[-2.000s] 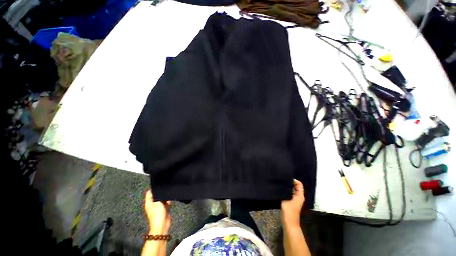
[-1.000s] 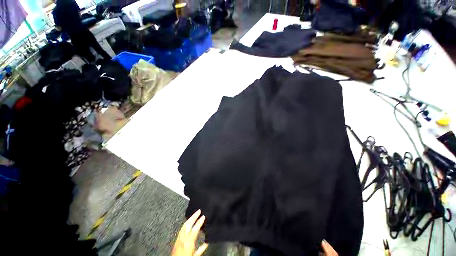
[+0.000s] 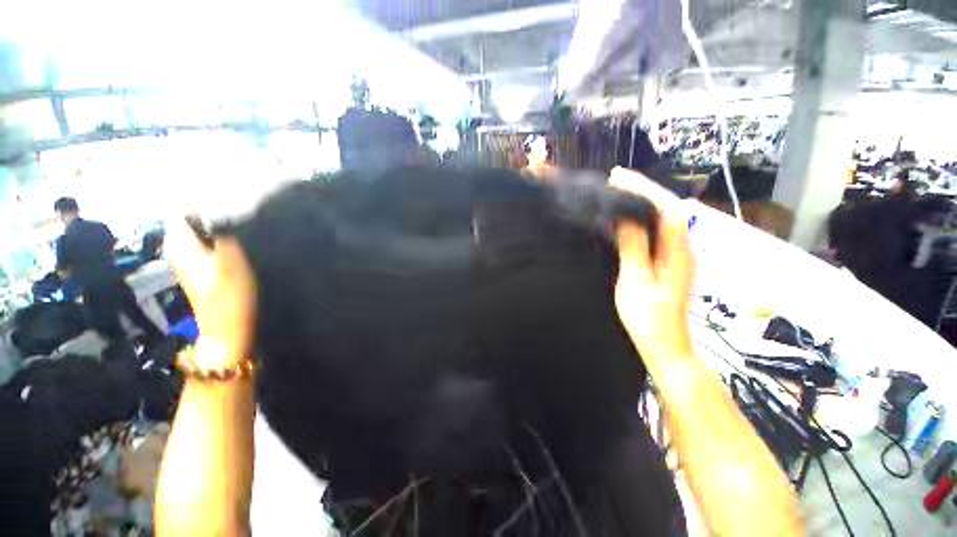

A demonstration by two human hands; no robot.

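Note:
A large black garment (image 3: 441, 346) hangs raised in front of me, blurred by motion. It hides most of the table behind it. My left hand (image 3: 215, 283) grips its upper left edge, with a beaded bracelet on the wrist. My right hand (image 3: 653, 278) grips its upper right edge. Both hands are at about the same height. Thin pale lines cross the lower part of the garment. Which edge of the garment is on top, I cannot tell.
Black hangers (image 3: 777, 414) lie on the white table (image 3: 860, 304) at right, with a black tool (image 3: 792, 367), a cord and thread spools (image 3: 941, 491). A person (image 3: 89, 267) in dark clothes stands far left, near dark heaped clothes (image 3: 79, 404). A pillar (image 3: 821, 126) stands at back right.
The garment was spread on the table and is now lifted up before me, held at both sides. Both hands have risen. The view has tipped up to the room.

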